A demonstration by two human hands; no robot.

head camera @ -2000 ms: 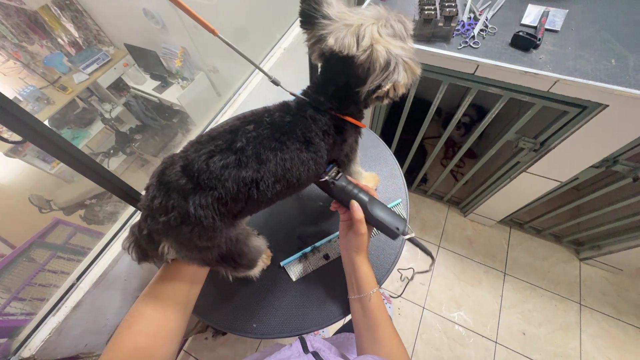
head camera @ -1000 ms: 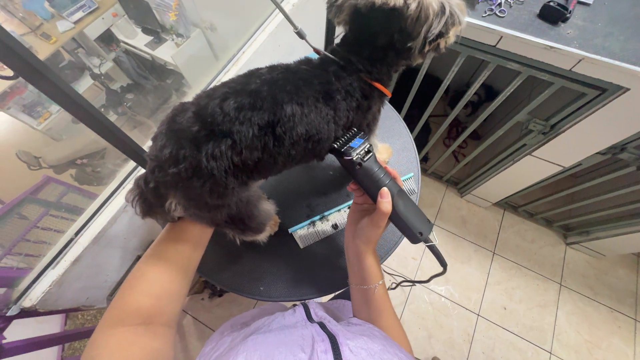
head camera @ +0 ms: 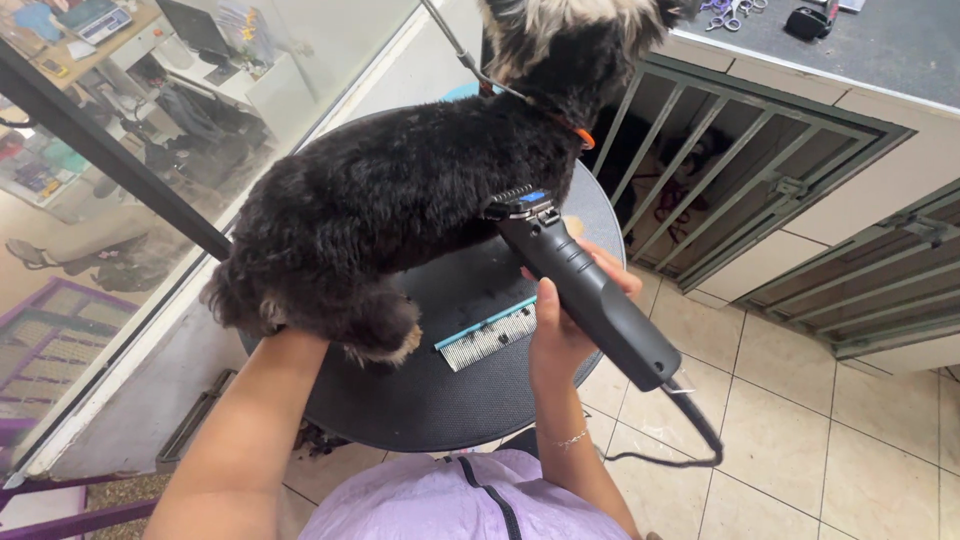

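Observation:
A black dog (head camera: 390, 187) with a paler head stands on a round black grooming table (head camera: 420, 412), a cord loop with an orange piece at its neck. My right hand (head camera: 570, 315) grips a corded black hair clipper (head camera: 592, 300), whose comb-like blade end is at the dog's side, behind the front leg. My left hand is hidden under the dog's rear, by the hind legs; only the wrist (head camera: 300, 345) and forearm show, so its grip is not visible. A metal comb with a turquoise spine (head camera: 487, 334) lies on the table, between the dog and my right hand, with dark hair on it.
A dark counter (head camera: 885, 56) at upper right bears grooming scissors (head camera: 724, 16) and a small black object (head camera: 808, 24). Beneath it are barred kennel doors (head camera: 720, 165). A glass partition and a slanting black pole (head camera: 112, 146) stand at left. The clipper's cord (head camera: 697, 431) hangs over the tiled floor.
The view has moved closer to the dog. The clipper stays in my right hand near the dog's side, and its blade end has turned more into view since the earliest frame.

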